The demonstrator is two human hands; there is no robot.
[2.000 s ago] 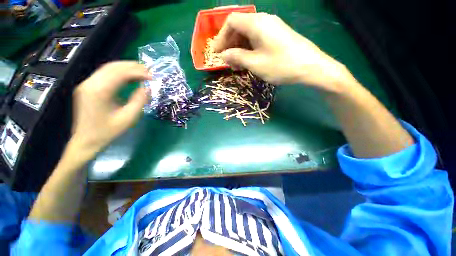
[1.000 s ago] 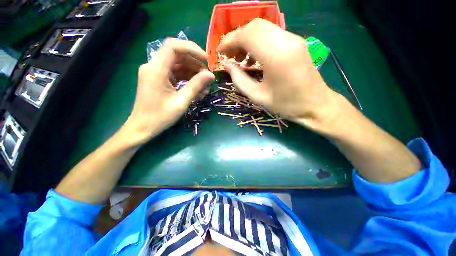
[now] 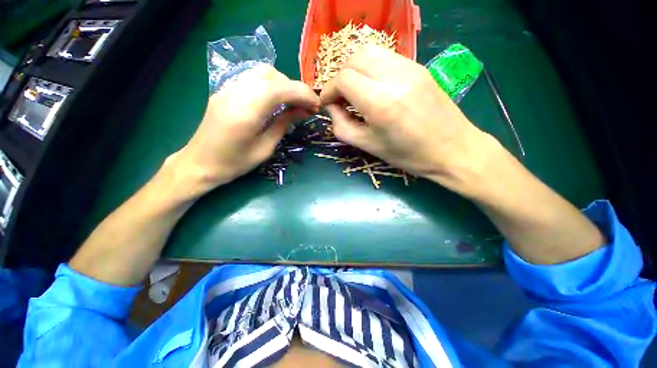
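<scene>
My left hand (image 3: 241, 122) and my right hand (image 3: 400, 108) meet at the fingertips just in front of the orange-red bin (image 3: 308, 43). Thumb and forefinger of each are pinched together; anything between them is too small to make out. The bin holds a heap of tan slivers (image 3: 349, 47). Loose gold slivers (image 3: 371, 171) lie on the bench below my right hand, partly hidden by it. Dark slivers (image 3: 279, 165) lie beside them, below my left hand. The clear bag (image 3: 241, 57) is behind my left hand, which hides its lower part.
A green-ended packet (image 3: 455, 70) lies right of the bin, with a thin metal tool (image 3: 504, 111) beyond it. At left, a black tray (image 3: 61, 68) holds several silver phone frames (image 3: 40, 106). The glossy green bench (image 3: 310, 230) ends in front of my body.
My left hand has moved right from the bag to meet my right hand. My right hand has come out of the bin towards its front edge. The view has shifted.
</scene>
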